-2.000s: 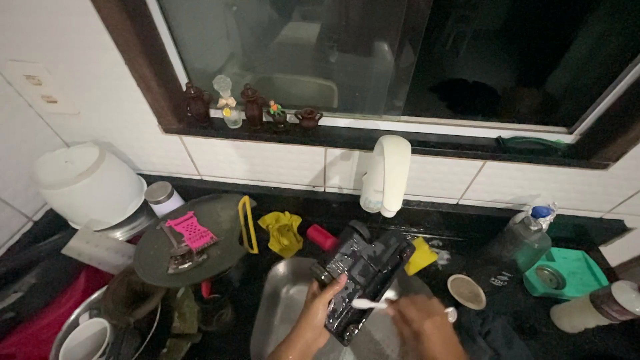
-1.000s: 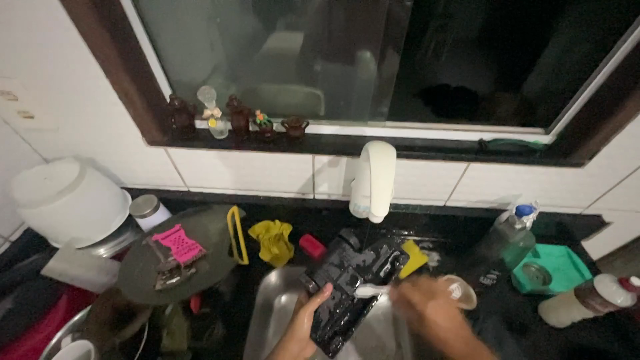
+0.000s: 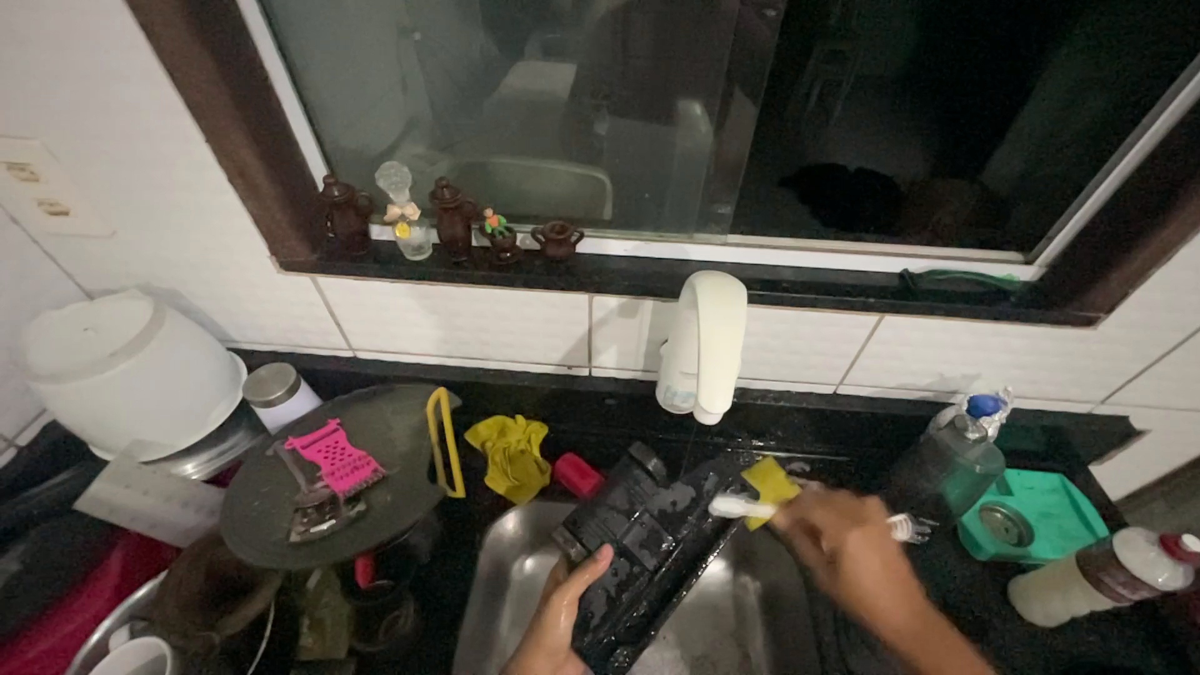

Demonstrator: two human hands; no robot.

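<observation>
A wet black plastic part (image 3: 647, 534), box-like with ridges, is tilted over the stainless steel sink (image 3: 487, 600). My left hand (image 3: 562, 609) grips its lower left side, thumb on top. My right hand (image 3: 834, 534) is closed around a white brush (image 3: 741, 507), whose head is at the part's upper right edge; the hand is slightly blurred. A yellow sponge or cloth (image 3: 771, 483) lies just behind the brush. Above the part is the cream faucet (image 3: 708, 347), with what looks like a thin stream of water below it.
Left: yellow cloth (image 3: 511, 457), red object (image 3: 578, 475), dark round lid (image 3: 253, 497) bearing a pink grater-shaped item (image 3: 335, 457), white bowl (image 3: 131, 375). Right: clear bottle (image 3: 952, 469), green tray (image 3: 1059, 516), bottle with pale liquid (image 3: 1087, 577). Small brown jugs (image 3: 453, 220) line the sill.
The brush in my right hand has moved from the middle of the black part to its upper right edge. The part is turned so that its long side edge shows more.
</observation>
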